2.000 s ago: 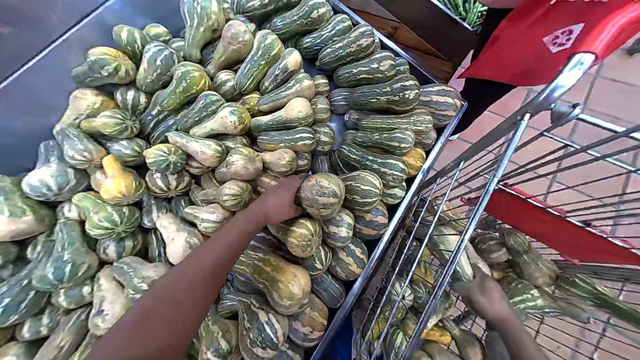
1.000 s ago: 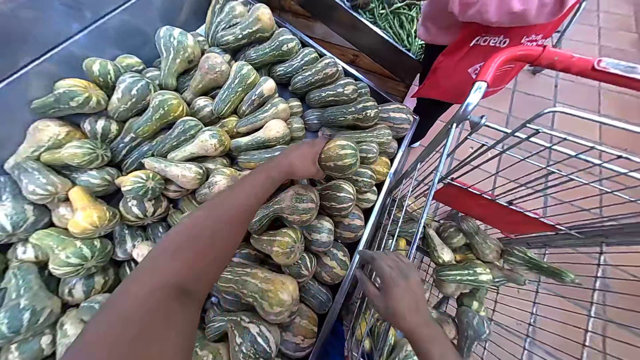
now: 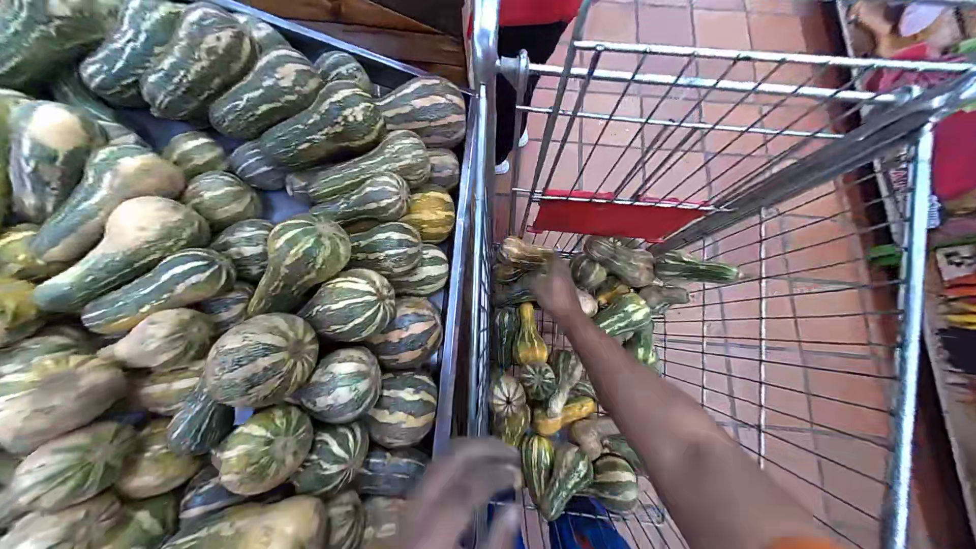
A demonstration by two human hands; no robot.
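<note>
Green-and-cream striped squashes (image 3: 263, 358) fill a metal-edged display bin on the left. More squashes, green and yellow, lie in the wire shopping cart (image 3: 903, 343), among them a yellow-necked one (image 3: 530, 335). My right hand (image 3: 553, 288) reaches down into the cart, over its far left part, beside a tan squash (image 3: 524, 252); blur hides whether it grips anything. My left hand (image 3: 465, 484), also blurred, is over the bin's right edge near the bottom of the view, its fingers apart and no squash seen in it.
The bin's metal rim (image 3: 457, 305) runs close along the cart's left side. A person in dark trousers (image 3: 526, 69) stands beyond the cart. A red panel (image 3: 618, 216) crosses the cart's far end. Shelves with goods (image 3: 957, 259) line the right side, past the tiled floor (image 3: 808, 305).
My left hand has left the squashes in the bin and come back to its right edge. My right hand has moved from the bin's rim into the cart. The view has shifted right.
</note>
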